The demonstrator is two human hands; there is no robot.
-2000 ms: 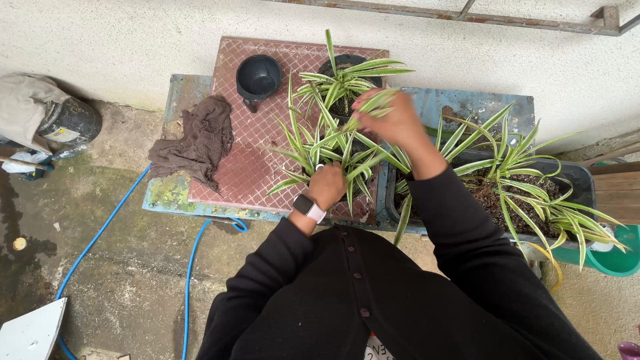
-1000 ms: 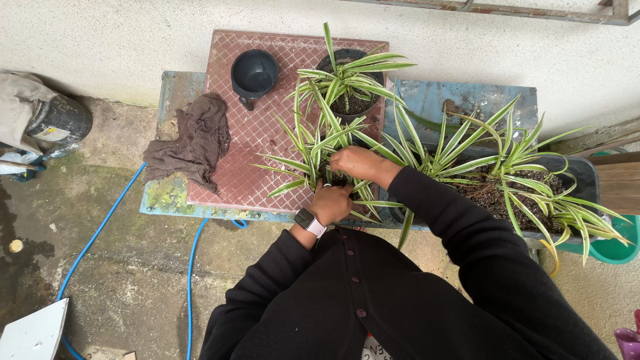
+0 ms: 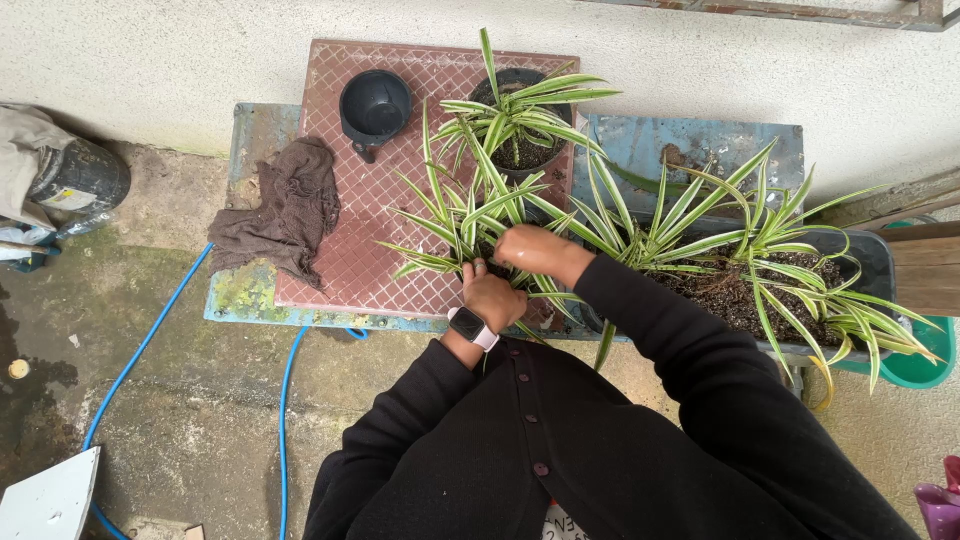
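Observation:
A variegated spider plant (image 3: 480,214) stands in a small dark pot at the front of the tiled board (image 3: 360,255). My left hand (image 3: 491,298), with a smartwatch (image 3: 468,324) at its wrist, rests at the base of this plant with its fingers among the leaves. Just right of it, my right hand (image 3: 536,251) is bent down over the soil, its fingertips partly hidden. Whether either hand grips anything is not visible. Behind, a second spider plant (image 3: 510,112) grows in a round black pot (image 3: 529,154). More spider plants (image 3: 757,255) fill a long dark planter (image 3: 874,262) at the right.
A black cup with a handle (image 3: 375,109) and a crumpled brown cloth (image 3: 281,210) lie on the board's left side, the cloth overhanging the blue metal table (image 3: 251,289). A blue hose (image 3: 154,330) runs over the concrete floor. A green basin (image 3: 919,360) is below the planter.
My right hand was raised among the leaves two seconds ago; it has come down to the soil beside my left hand. My left hand has stayed at the plant's base.

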